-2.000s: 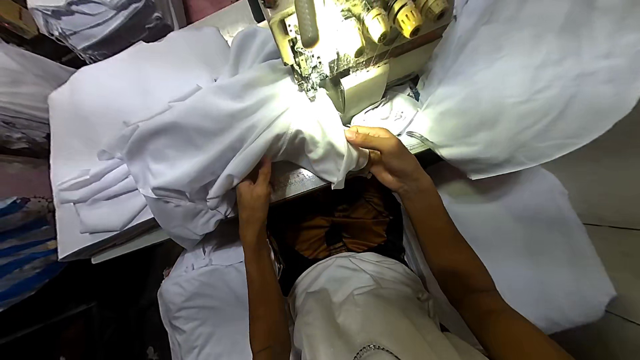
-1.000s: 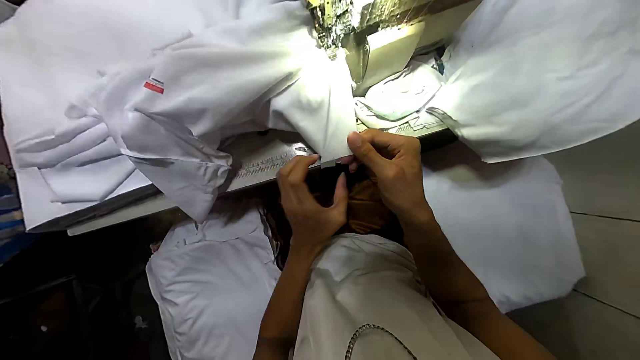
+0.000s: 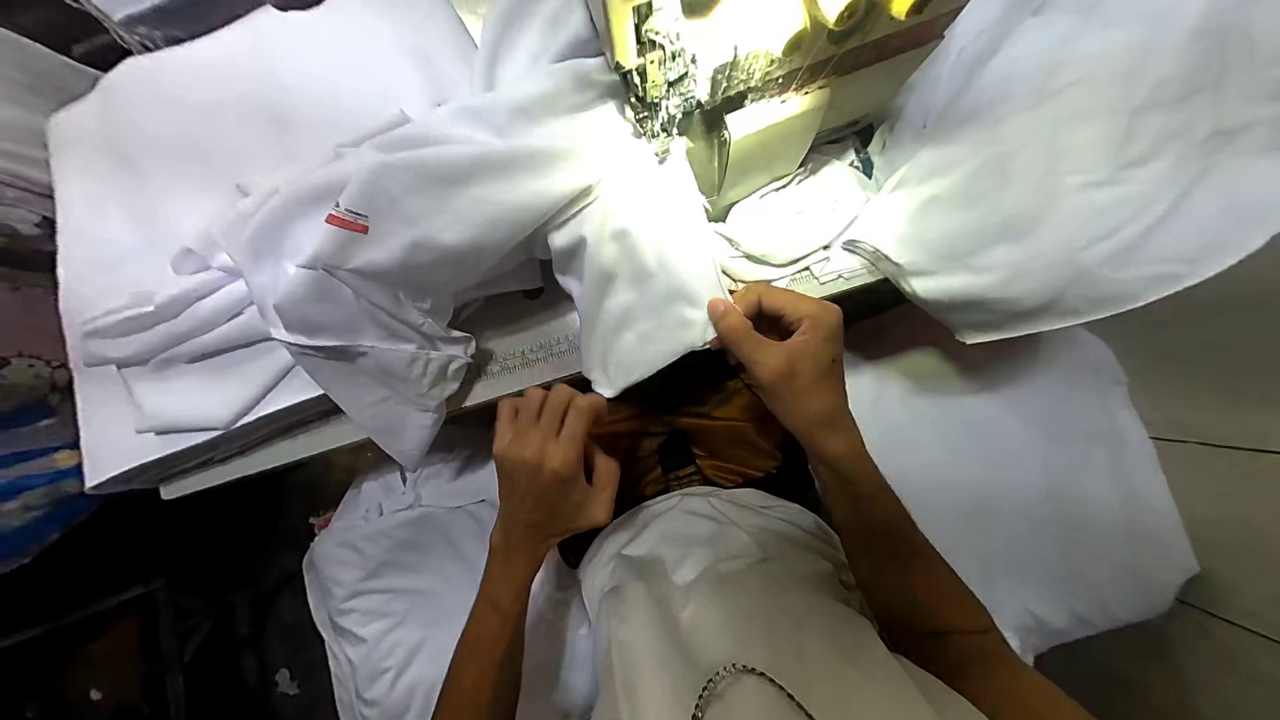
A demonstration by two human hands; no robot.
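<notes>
White fabric (image 3: 430, 190) with a small red and white label (image 3: 347, 218) lies across the sewing machine table and runs under the lit needle area of an overlock-type sewing machine (image 3: 665, 85). My right hand (image 3: 785, 350) pinches the fabric's edge between thumb and index finger, just below the machine's front. At the table's front edge is my left hand (image 3: 550, 465), its fingers curled beside a hanging corner of the fabric; whether it grips anything is hidden. Between the hands, the fabric drapes over the edge.
A stack of white cloth pieces (image 3: 150, 140) covers the left of the table. More white cloth (image 3: 1090, 150) hangs at the right of the machine. Below the table, white cloth lies at the left (image 3: 430, 590) and right (image 3: 1010, 480). Printed ruler markings (image 3: 525, 358) show along the front edge.
My left hand has moved left, away from my right hand. The fabric's front part now hangs over the table edge between them. My right hand stays at the fabric's edge.
</notes>
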